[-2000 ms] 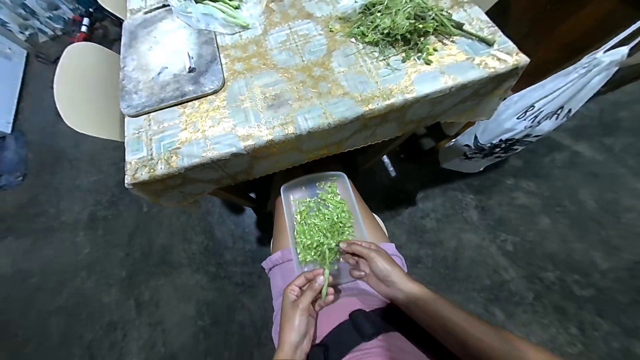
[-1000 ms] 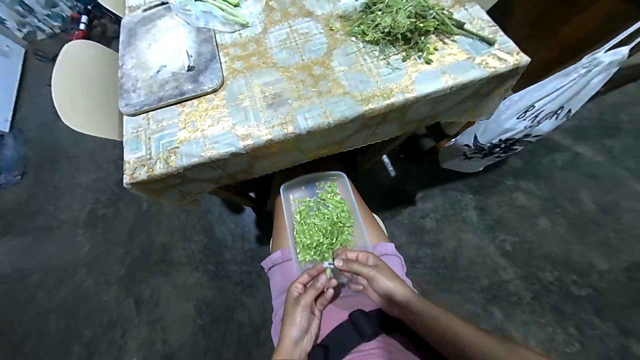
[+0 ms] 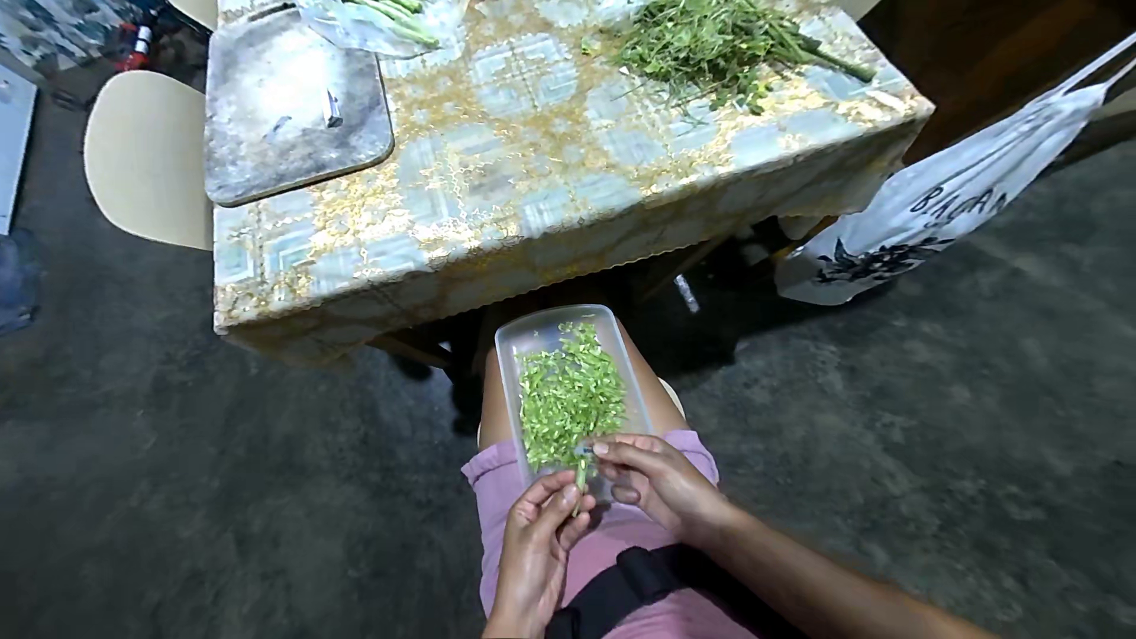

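Observation:
A clear plastic container (image 3: 513, 382) rests on my lap, holding a heap of chopped green vegetable pieces (image 3: 568, 395). Over its near end, my left hand (image 3: 546, 532) pinches a short green stalk (image 3: 581, 475), which points up toward the heap. The fingertips of my right hand (image 3: 652, 479) hold a small blade-like piece (image 3: 586, 450) at the stalk's upper end; its exact kind is too small to tell.
Ahead stands a table with a patterned tablecloth (image 3: 506, 195). On it lie a worn board (image 3: 266, 160), a plastic bag with green pods (image 3: 382, 27) and a pile of leafy greens (image 3: 710, 44). A white drawstring bag (image 3: 923, 213) hangs at right; a beige chair (image 3: 146, 160) stands left.
The stalk between my hands looks shorter than two seconds ago. Both hands stay over the container's near end, with small finger movements.

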